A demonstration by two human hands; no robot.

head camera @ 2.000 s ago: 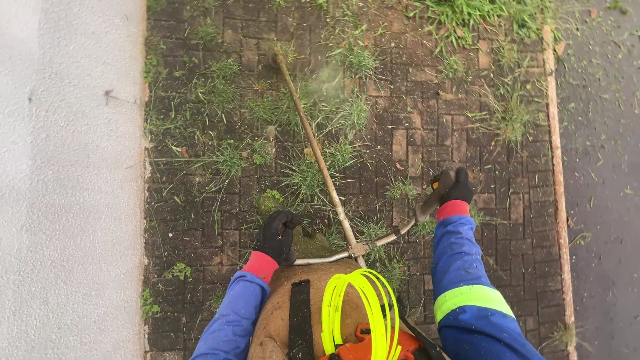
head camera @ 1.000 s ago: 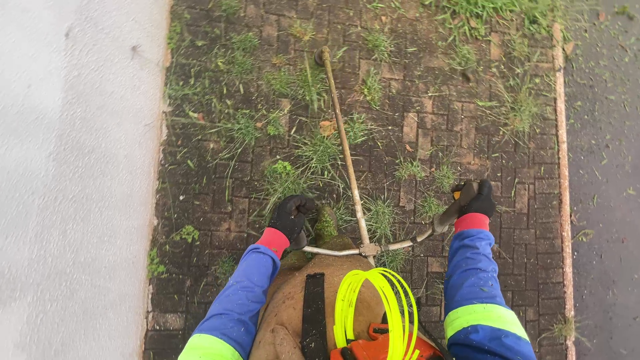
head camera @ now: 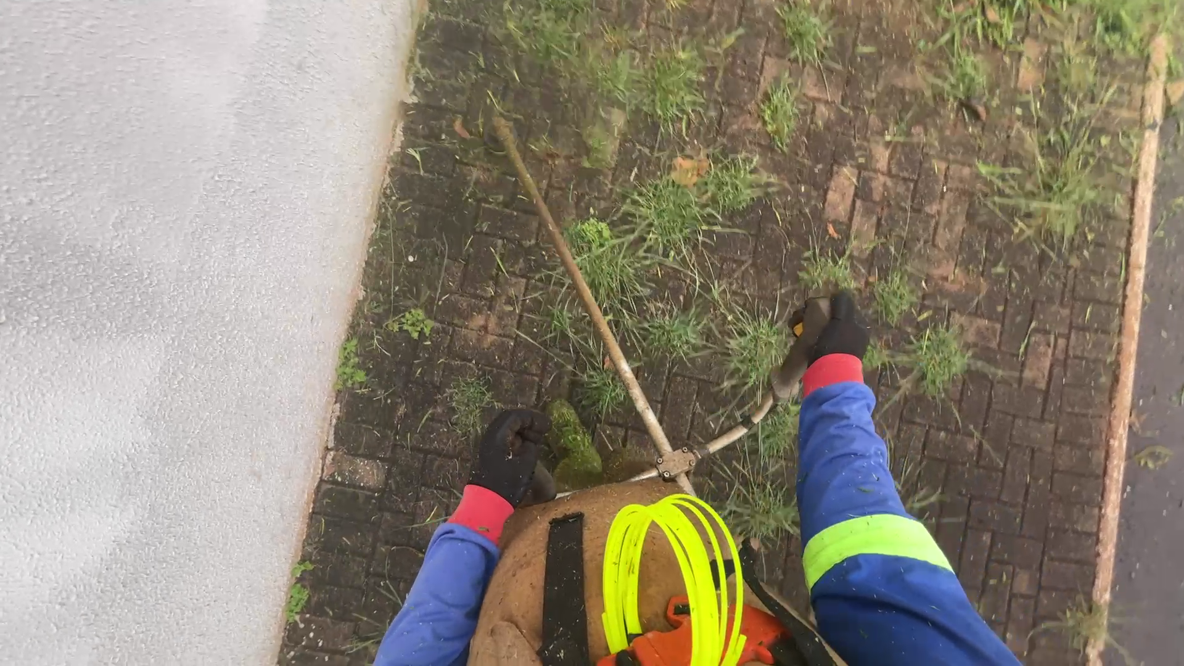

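Both hands wear black gloves with red cuffs. My left hand [head camera: 511, 455] is closed around the left grip of a string trimmer's handlebar, low in the head view. My right hand [head camera: 840, 326] grips the throttle handle [head camera: 801, 356] on the bar's right end, farther forward. The trimmer's shaft [head camera: 586, 294] slants from the handlebar clamp [head camera: 677, 462] up and left; its far end is blurred low among the grass. A coil of bright yellow trimmer line [head camera: 618, 578] hangs in front of a brown apron [head camera: 518, 592], beside an orange part [head camera: 675, 645].
Dark brick paving [head camera: 1008, 444] has grass tufts [head camera: 671, 213] and loose clippings. A rough white wall [head camera: 176, 305] borders it on the left. At the right runs a narrow curb edge [head camera: 1126, 351] with dark asphalt [head camera: 1156, 546] beyond. One grass-covered shoe [head camera: 572, 444] shows beside my left hand.
The trimmer's far end has swung left towards the wall. My right hand has moved forward with the throttle handle. Both hands have kept their grips, and the view has shifted.
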